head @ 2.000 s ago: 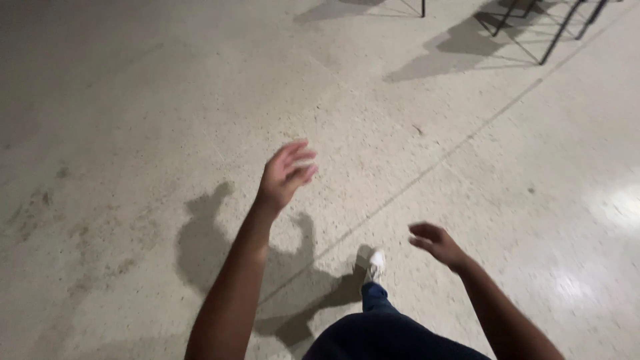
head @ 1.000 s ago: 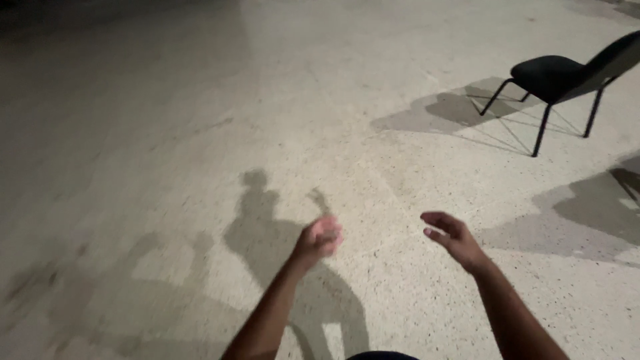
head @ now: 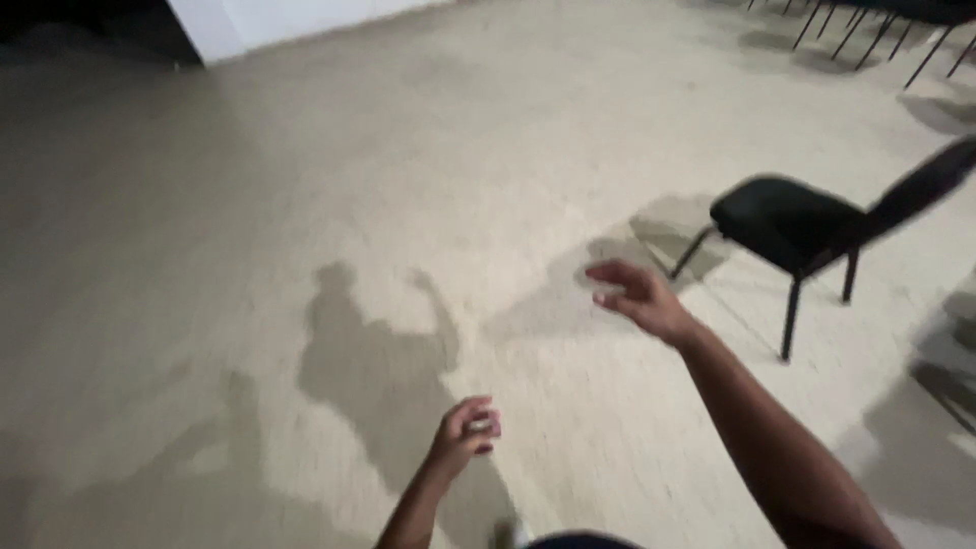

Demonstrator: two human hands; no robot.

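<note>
My left hand point(head: 463, 436) hangs over the floor at the lower middle, its fingers curled but apart, with nothing in it. Higher and to the right, my right hand point(head: 637, 299) is held out with thumb and fingers spread, also holding nothing. The nearest object to it is a black padded chair point(head: 789, 217) with dark metal legs, just beyond it on the right. My hand overlaps the chair's shadow in the view, and no contact with the chair shows. Part of a blurred pale shoe point(head: 520, 531) appears at the bottom edge.
The pale speckled floor point(head: 488, 183) carries my shadow. More dark chairs point(head: 907, 9) stand at the upper right. A white wall point(head: 290, 19) with a corner rises at the upper left, beside a dark area. Part of another dark object and its shadow lie at the right edge.
The view has shifted, bringing the white wall and further chairs into sight. My right hand is now higher than my left, whereas they were about level one second ago. Both remain without anything held.
</note>
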